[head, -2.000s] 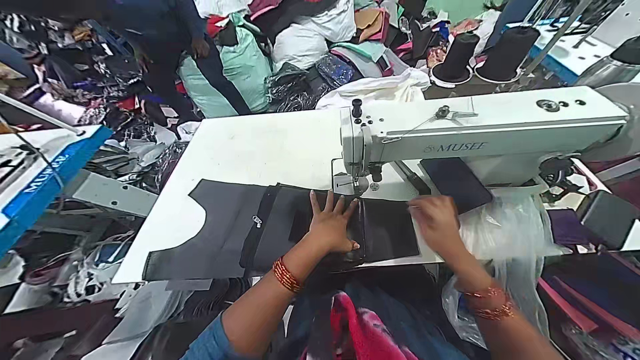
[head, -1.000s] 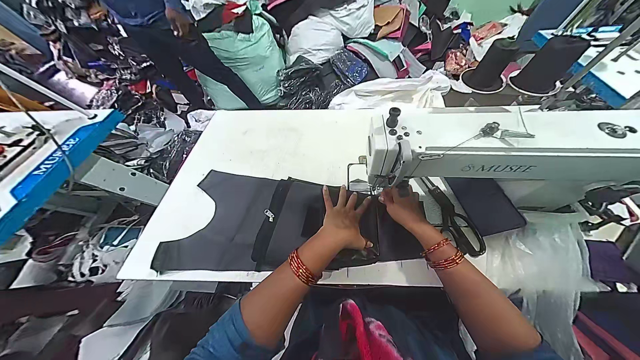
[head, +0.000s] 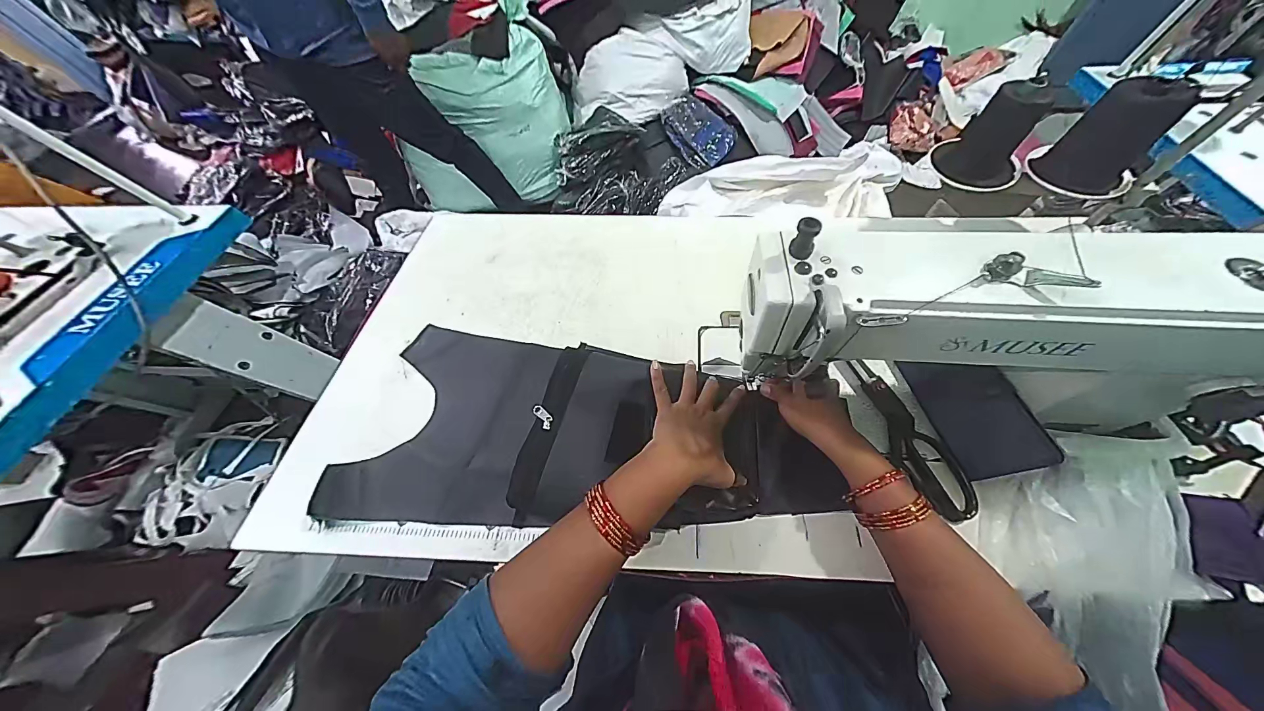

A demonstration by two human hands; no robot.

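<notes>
A dark grey fabric panel (head: 474, 425) with a curved cutout at its left end lies flat on the white sewing table (head: 553, 267). A black zipper with a silver zipper pull (head: 542, 417) crosses it. My left hand (head: 694, 427) presses flat on the panel with fingers spread, just left of the needle area. My right hand (head: 812, 407) is at the presser foot (head: 753, 381) of the white Musee sewing machine (head: 987, 296), its fingertips on the fabric edge; its grip is partly hidden. Black-handled scissors (head: 923, 449) lie right of my right hand.
A dark folded piece (head: 978, 420) lies under the machine arm. Clear plastic sheeting (head: 1086, 533) hangs at the right. Black thread cones (head: 1116, 138) stand behind the machine. Another machine table (head: 128, 296) is at the left. A person (head: 346, 89) stands behind among sacks and fabric piles.
My right hand has moved from the panel's right part leftward to the presser foot, uncovering the scissors' handles. My left hand stays spread on the panel. The view has shifted somewhat.
</notes>
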